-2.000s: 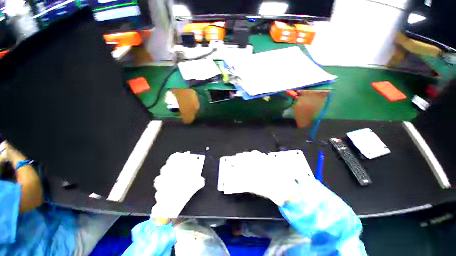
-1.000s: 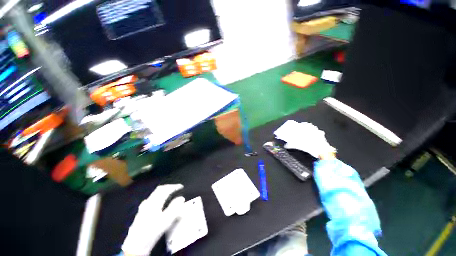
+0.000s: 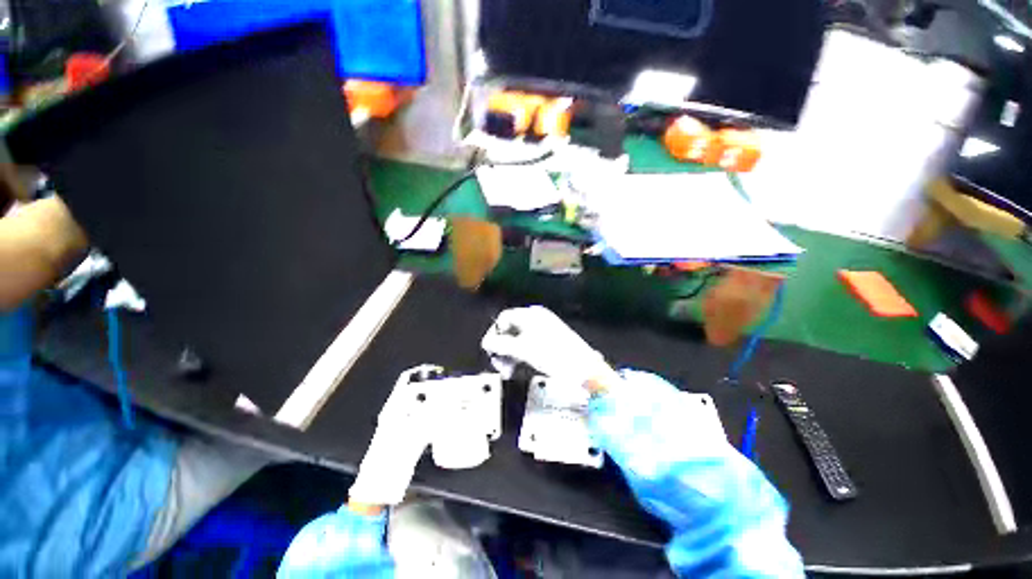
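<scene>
Flat white square boxes lie in a row on the black mat. My left hand (image 3: 390,441), white-gloved, grips the left edge of the left box (image 3: 470,407), which has dark corner spots and a white tab towards me. The middle box (image 3: 560,424) lies beside it, partly under my right wrist. A third box (image 3: 704,405) is mostly hidden by my right sleeve. My right hand (image 3: 538,342), white-gloved, is above and behind the gap between the first two boxes, fingers curled. Something small and dark shows at its fingertips; whether it is held is unclear.
A blue pen (image 3: 749,433) and black remote (image 3: 815,441) lie right. Black partitions (image 3: 226,204) with white edge strips (image 3: 345,351) flank the mat. Behind are a shelf with papers (image 3: 690,215), a silver plate (image 3: 556,256), orange boxes and monitors. Another person's arm (image 3: 40,249) is at left.
My right hand has moved left from beside the remote to behind the boxes. The white box formerly beside the remote is gone from there. My left hand has closed on the left box. The view has swung left.
</scene>
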